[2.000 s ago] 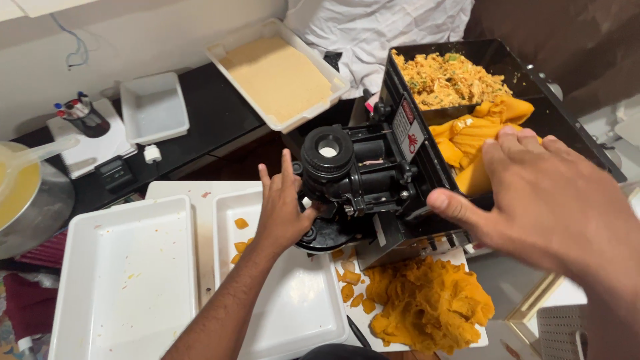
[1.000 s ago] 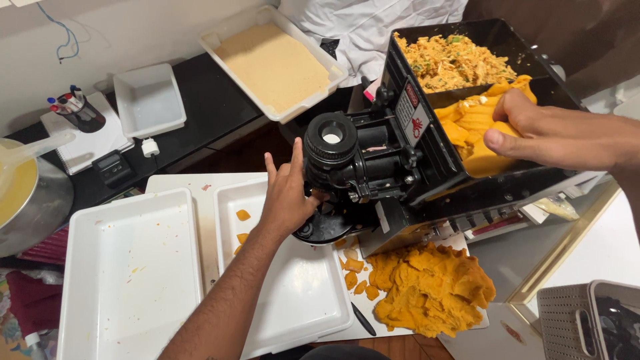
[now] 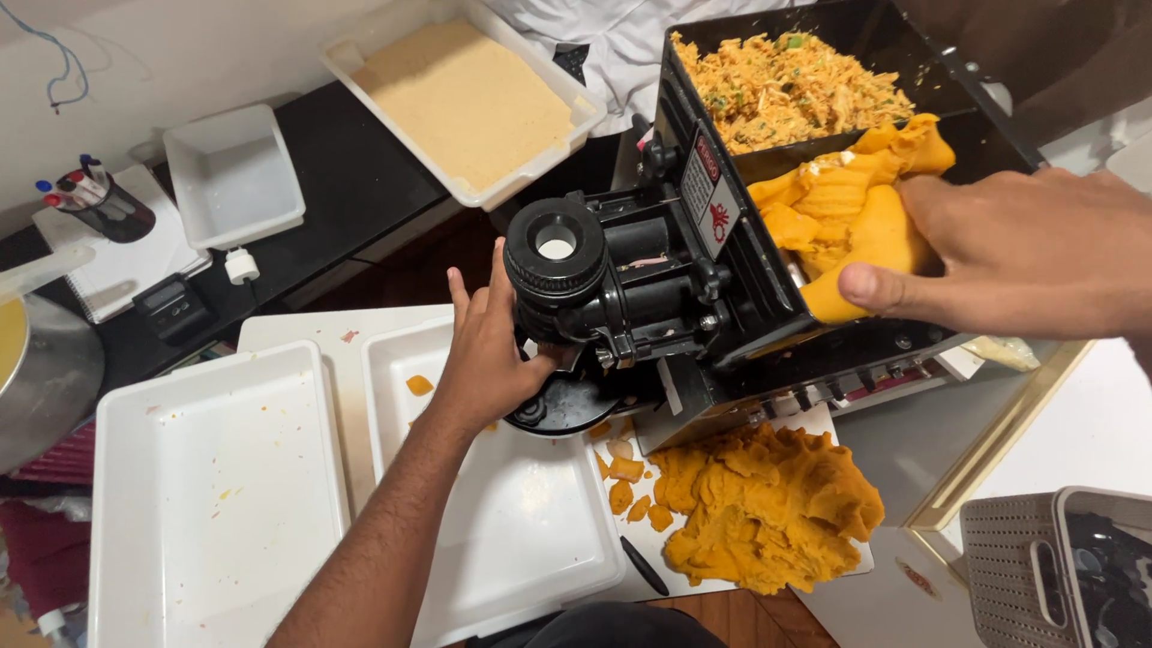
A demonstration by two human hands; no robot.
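Note:
A black food-forming machine (image 3: pixel 630 261) stands at the centre, with a two-part black hopper. Shredded filling with green bits (image 3: pixel 792 90) lies in the hopper's far part. Orange dough (image 3: pixel 846 211) lies in the near part, under my right hand (image 3: pixel 1017 252), whose thumb and fingers grip its edge. My left hand (image 3: pixel 490 360) is at the machine's round nozzle head, thumb near a small metal plate below it, two fingers raised; its contact is partly hidden. Below the machine a large mound of orange dough (image 3: pixel 765 508) rests on a white board beside small dough pieces (image 3: pixel 625 470).
Two white trays (image 3: pixel 211 504) (image 3: pixel 531 540) stand at the left and below my left hand. A tray of tan crumbs (image 3: pixel 468 99), a small white tub (image 3: pixel 236 175) and a pen cup (image 3: pixel 112 211) are on the black table. A metal pot (image 3: pixel 54 387) is at far left, a basket (image 3: pixel 1008 567) lower right.
My right hand lay flat on the dough in the hopper two seconds ago; its fingers have since curled around the dough. My left hand has stayed at the nozzle head.

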